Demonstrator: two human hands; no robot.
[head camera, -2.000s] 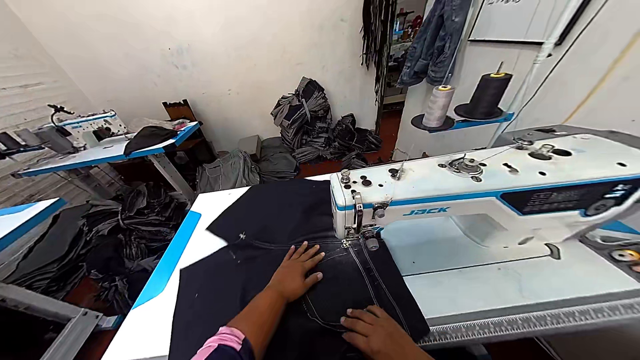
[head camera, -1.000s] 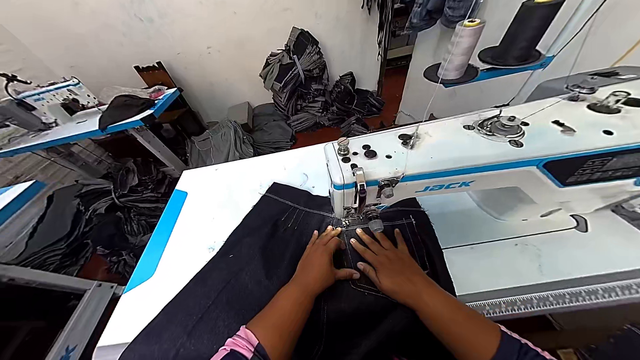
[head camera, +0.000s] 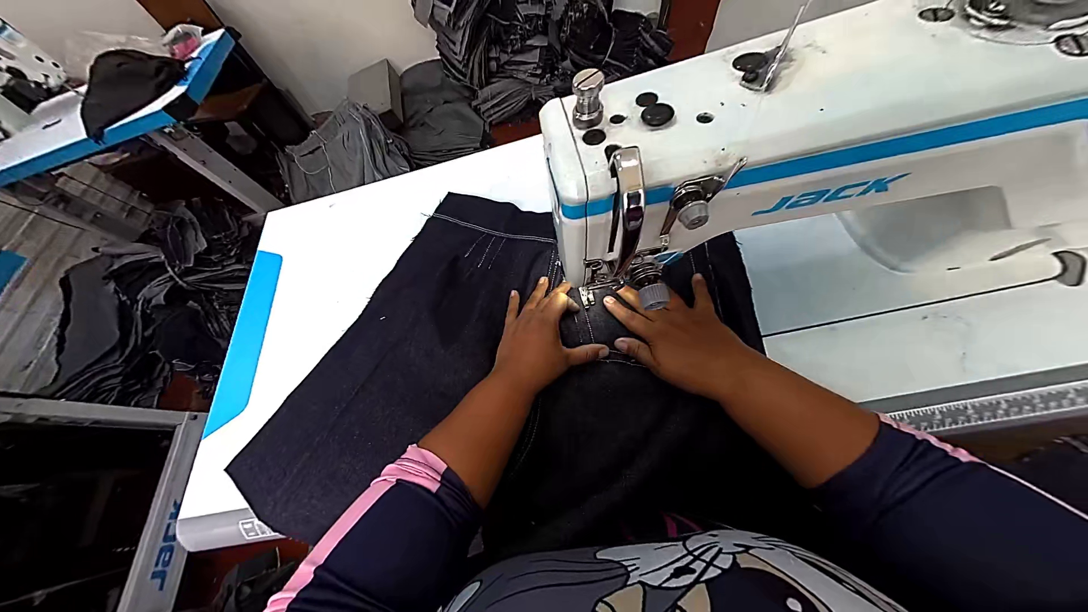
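Dark denim fabric (head camera: 365, 365) with pale stitch lines lies over the white sewing table, part of it under the head of a Jack industrial sewing machine (head camera: 816, 161). My left hand (head camera: 540, 336) rests flat on the denim, just left of the presser foot (head camera: 588, 296), fingers spread. On the other side of the foot, my right hand (head camera: 680, 340) presses on the cloth, its fingertips partly hidden behind the machine's round knob. Both thumbs point inward below the foot. The needle tip cannot be made out.
The white table's blue-trimmed edge (head camera: 246, 340) is at the left. Beyond it, piles of dark cut fabric (head camera: 127, 314) lie low down. Grey and black bundles (head camera: 527, 51) sit by the wall. Another blue-edged table (head camera: 204, 76) stands at the upper left. A ruler strip (head camera: 1003, 406) runs along the front edge.
Since two seconds ago, both hands have moved up to the presser foot, and the denim has shifted and turned on the table. The view has moved closer to the machine head.
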